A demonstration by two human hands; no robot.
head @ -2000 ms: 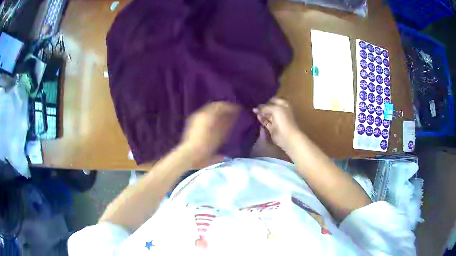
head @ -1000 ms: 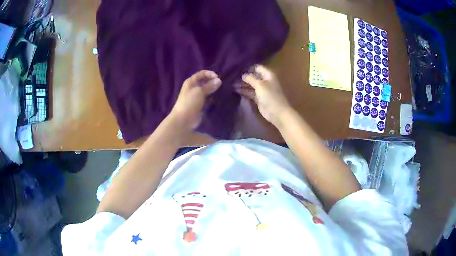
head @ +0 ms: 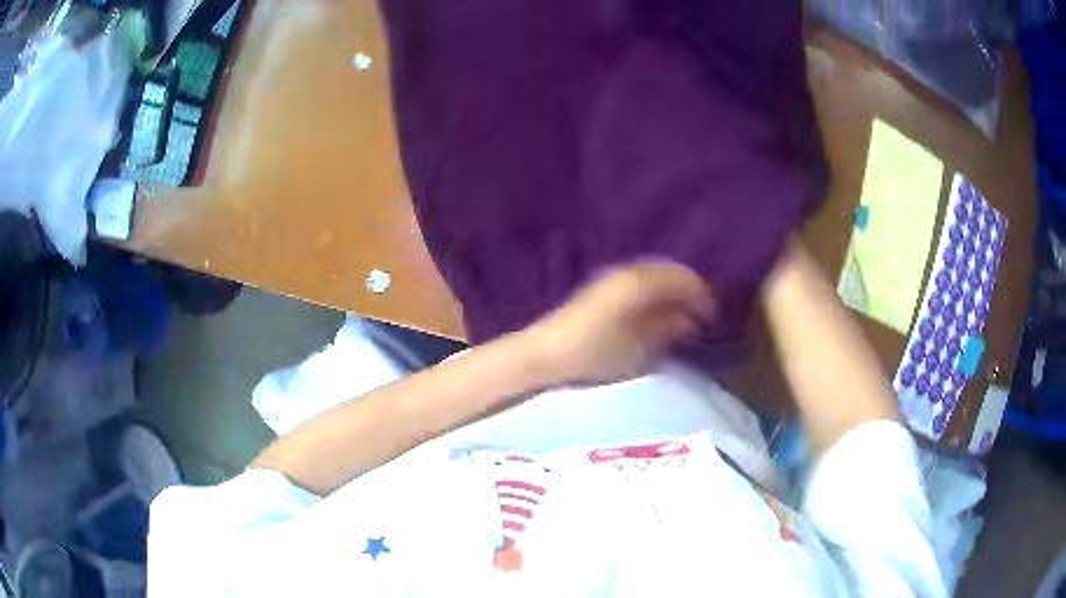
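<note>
A plum-purple cloth garment [head: 585, 152] lies spread on the orange-brown desk [head: 304, 175], its near end at the desk's front edge. My left hand [head: 637, 315] is blurred and lies over the garment's near end; its fingers are bent, and I cannot tell whether they grip the cloth. My right hand [head: 786, 259] is at the garment's right side, blurred and mostly hidden by the cloth, so its fingers cannot be made out.
A yellowish sheet [head: 900, 222] and a sheet of purple round stickers [head: 961, 292], each with a turquoise clip, lie to the right. Clear plastic [head: 923, 47] is at the far right. A keyboard [head: 175, 117] and white plastic [head: 59, 129] are at the left.
The view has turned, and the garment and sheets appear further right. My left hand has moved over the garment's near end; my right hand has moved to its right side, partly behind the cloth.
</note>
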